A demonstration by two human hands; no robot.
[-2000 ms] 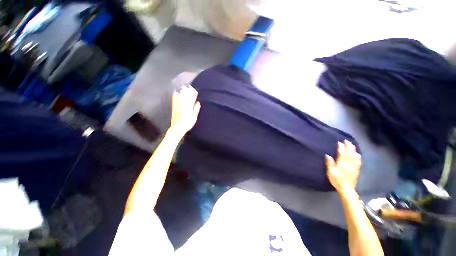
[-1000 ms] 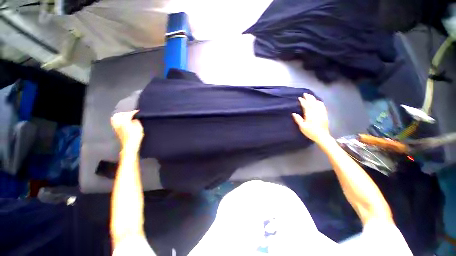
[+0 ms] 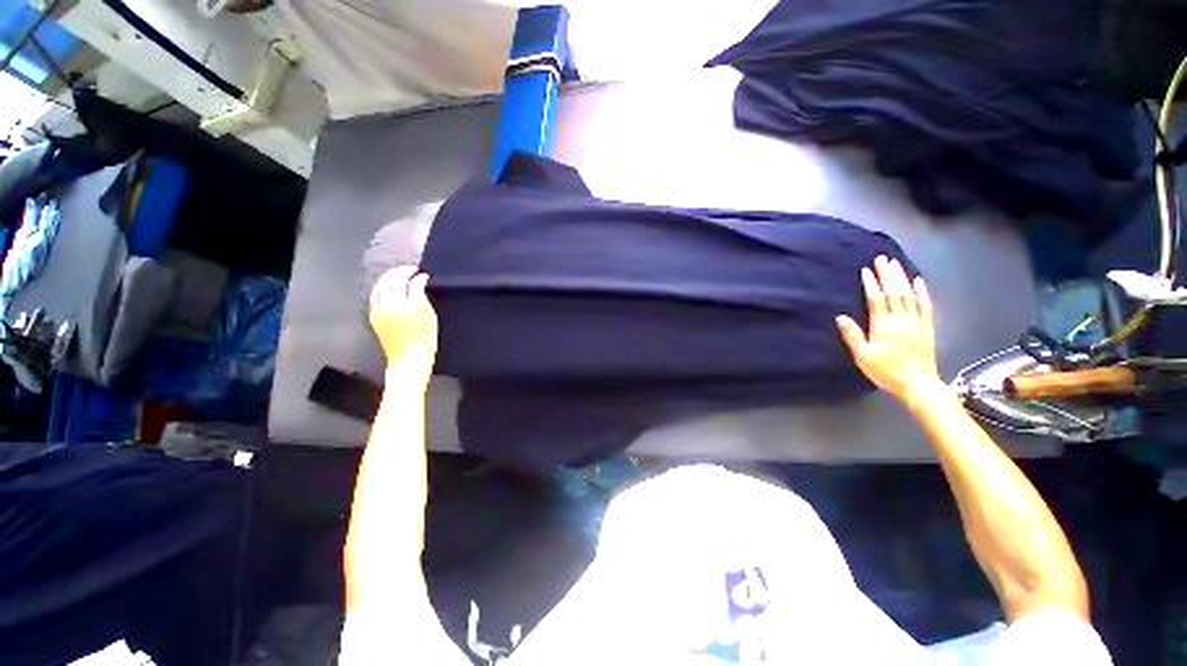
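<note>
A dark navy garment (image 3: 638, 299) lies lengthwise over a padded grey form, whose rounded pale end (image 3: 396, 245) shows at the garment's left opening. A long fold runs along it, and a loose part hangs toward me at the lower left. My left hand (image 3: 405, 319) is at the garment's left edge, fingers curled on the hem; the fingertips are partly unclear. My right hand (image 3: 892, 328) lies flat on the garment's right end, fingers slightly apart, gripping nothing. A steam iron with an orange-brown handle (image 3: 1070, 383) is parked at the table's right edge, beside my right forearm.
The grey padded table (image 3: 341, 176) lies under the work. A blue bar (image 3: 527, 115) with a pale tie stands behind the garment. A crumpled navy pile (image 3: 944, 98) lies at the back right. A small black object (image 3: 345, 393) lies near left. A pale hose (image 3: 1162, 195) runs at far right.
The camera view has swung and levelled, so the table looks less slanted. Both hands stay at the garment's two ends. My right hand's fingers now look straighter. The garment stays over the form.
</note>
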